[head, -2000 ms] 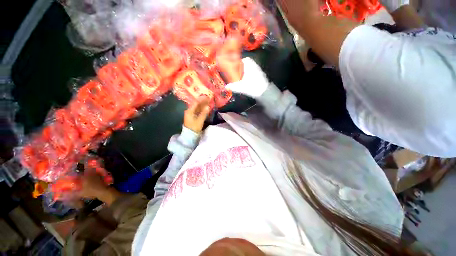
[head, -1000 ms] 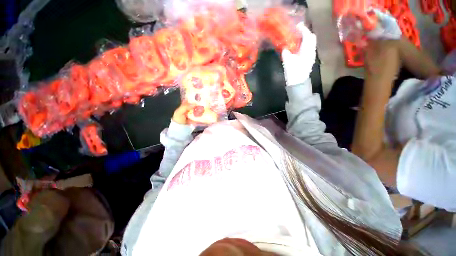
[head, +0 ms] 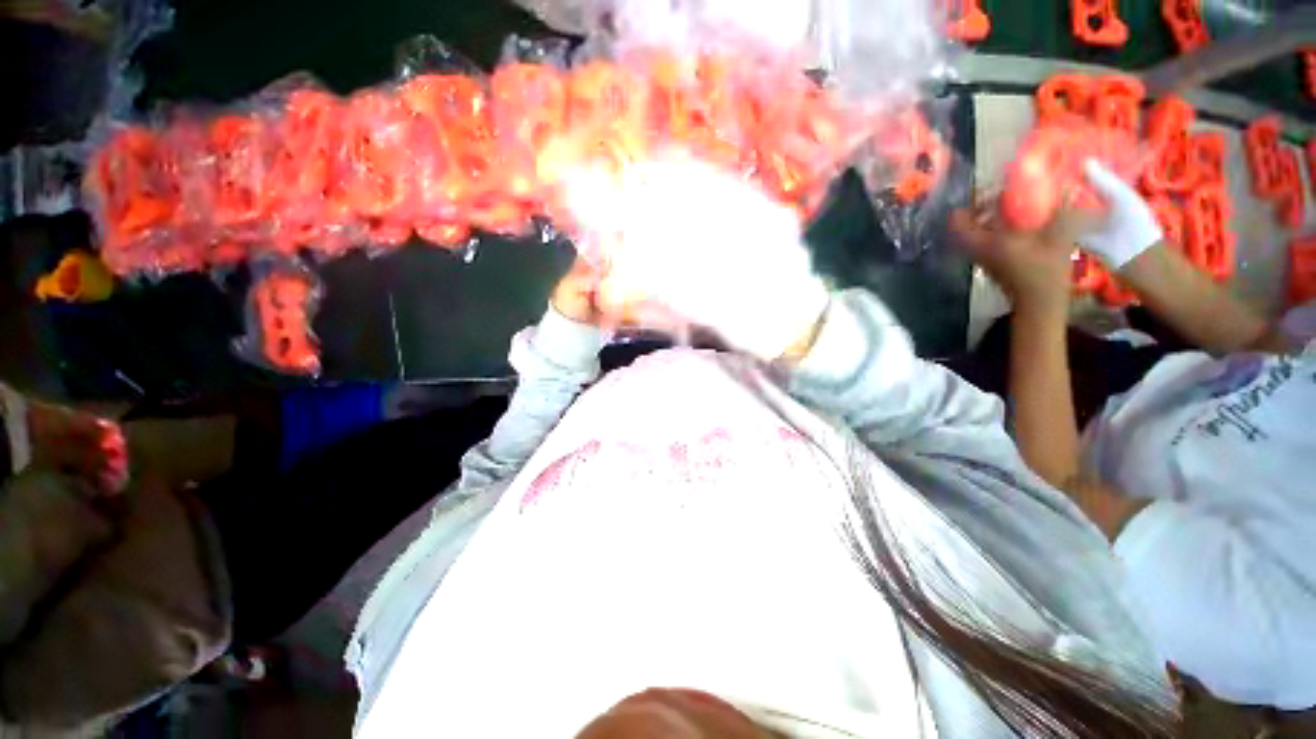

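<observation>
A row of bagged orange parts (head: 361, 159) runs along the dark green table in front of me, overlapping under shiny film. My right hand (head: 707, 260), in a white glove blurred by glare, is in front of my chest at the row's near edge. My left hand (head: 585, 293) looks bare and is mostly hidden behind the glove. A little orange shows between my hands, but what they hold is not clear. One bagged part (head: 284, 321) lies apart at the left, and another (head: 914, 156) lies at the row's right end.
Clear plastic bags (head: 880, 44) lie at the far side. At the right, a person's gloved hand (head: 1120, 217) is by bare orange parts (head: 1205, 188) on a pale surface. A yellow object (head: 75, 277) is at the far left. Another person's sleeve (head: 101, 592) is at the lower left.
My right hand has come in from the right to my left hand. The view has turned, so the row now lies nearly level. The large orange part at my left hand is now covered.
</observation>
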